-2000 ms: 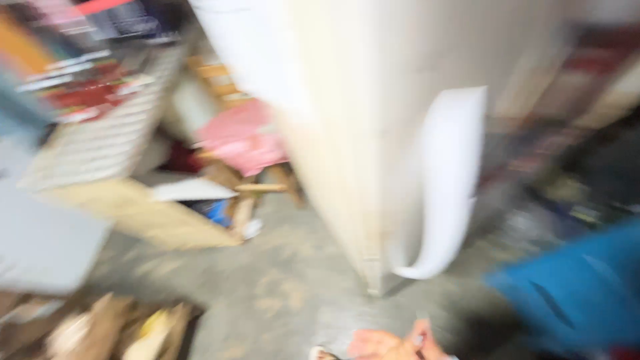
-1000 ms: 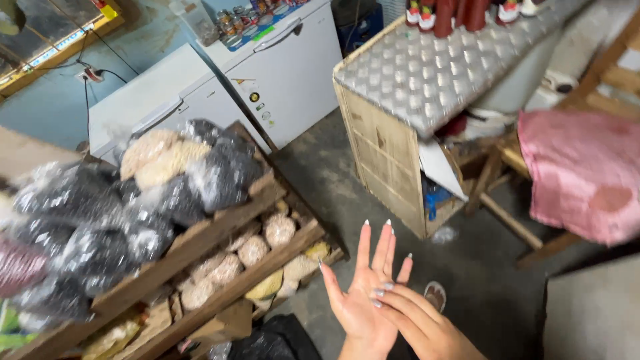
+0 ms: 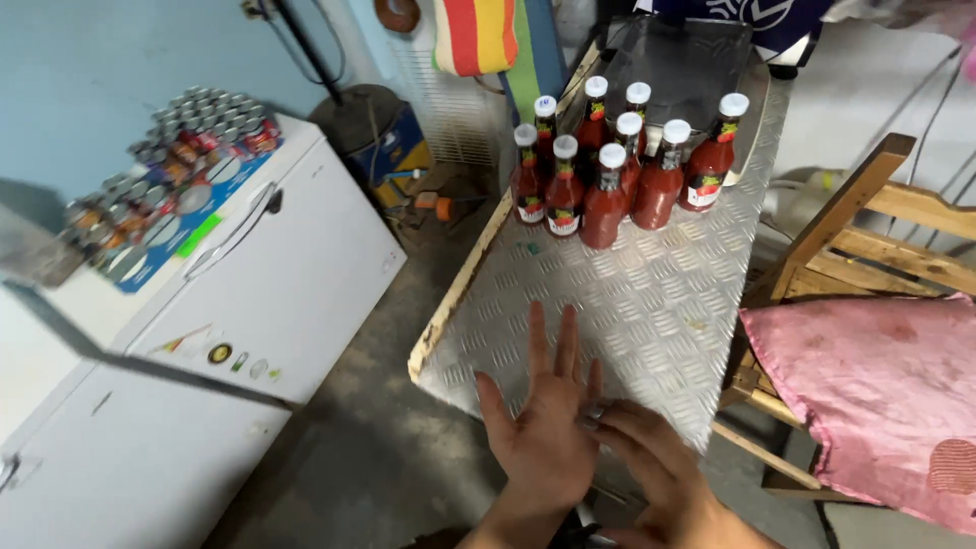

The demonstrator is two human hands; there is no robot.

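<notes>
My left hand (image 3: 550, 427) is held palm up with its fingers spread, in front of the near end of a metal tread-plate tabletop (image 3: 503, 328). Nothing lies in it. From the right, the fingertips of my right hand (image 3: 652, 457) touch the edge of the left hand near its little finger; the right hand looks empty too, its fingers partly bent. Beyond both hands, several glass ketchup bottles (image 3: 602, 206) with white caps stand grouped on the tabletop. A dark flat-topped device (image 3: 679, 69) is behind them.
White chest freezers (image 3: 282, 290) are on the left, with rows of cans (image 3: 206, 122) on top. A wooden chair (image 3: 831, 206) with a pink cushion (image 3: 892, 381) stands on the right. Tools with orange parts (image 3: 435, 204) lie on the floor beyond the freezer.
The view has swung to the tread-plate table and bottles. My hands remain together, the left one palm up with the right fingers at its edge.
</notes>
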